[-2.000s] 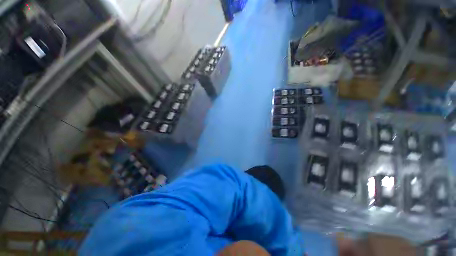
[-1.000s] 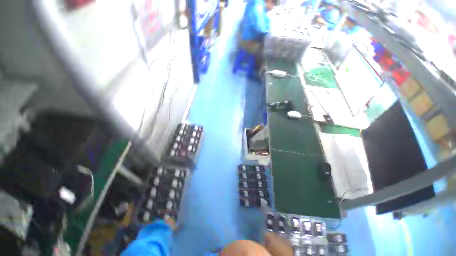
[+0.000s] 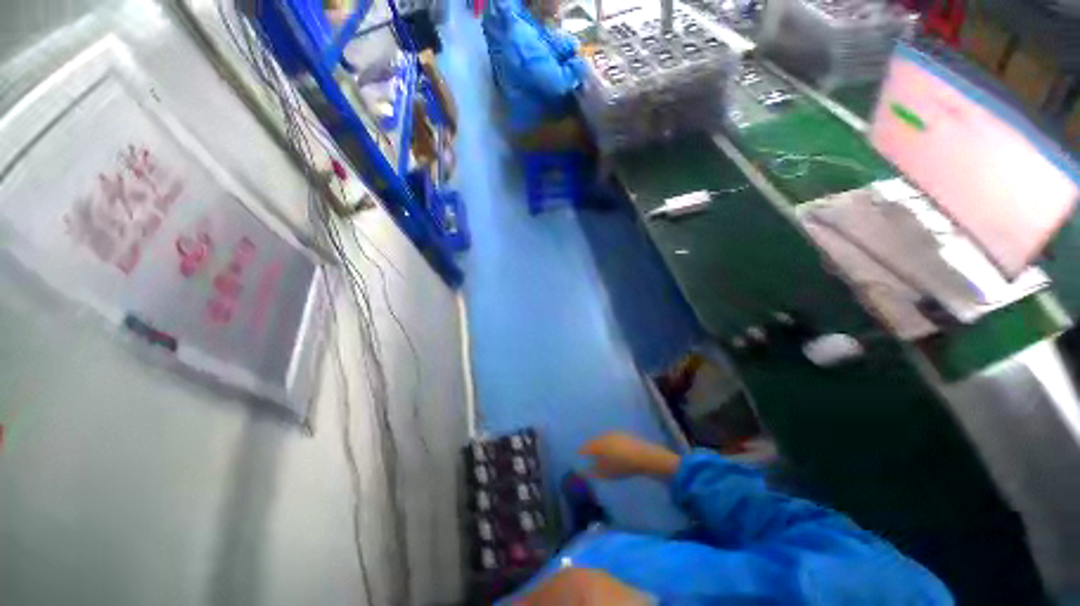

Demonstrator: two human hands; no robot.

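A tray stack [image 3: 507, 503] of black units with white labels stands on the floor at bottom centre, cut off by the lower edge. My right hand [image 3: 628, 457] reaches in from the right in a blue sleeve, above and to the right of this stack, apart from it in the picture. It is blurred, its fingers extended leftward, and nothing shows in it. My left hand is not in view.
A green-matted bench [image 3: 847, 444] runs along the right with a white mouse [image 3: 833, 348], a white adapter [image 3: 683, 204] and a monitor [image 3: 977, 160]. More tray stacks [image 3: 657, 101] stand at its far end by a person in blue [image 3: 529, 59]. A whiteboard [image 3: 178, 249] and blue shelf [image 3: 355, 130] stand left.
The view has swung up and toward the wall and aisle. The hand at the left floor trays and the tray near the lower right are out of view. My right hand now shows over the aisle.
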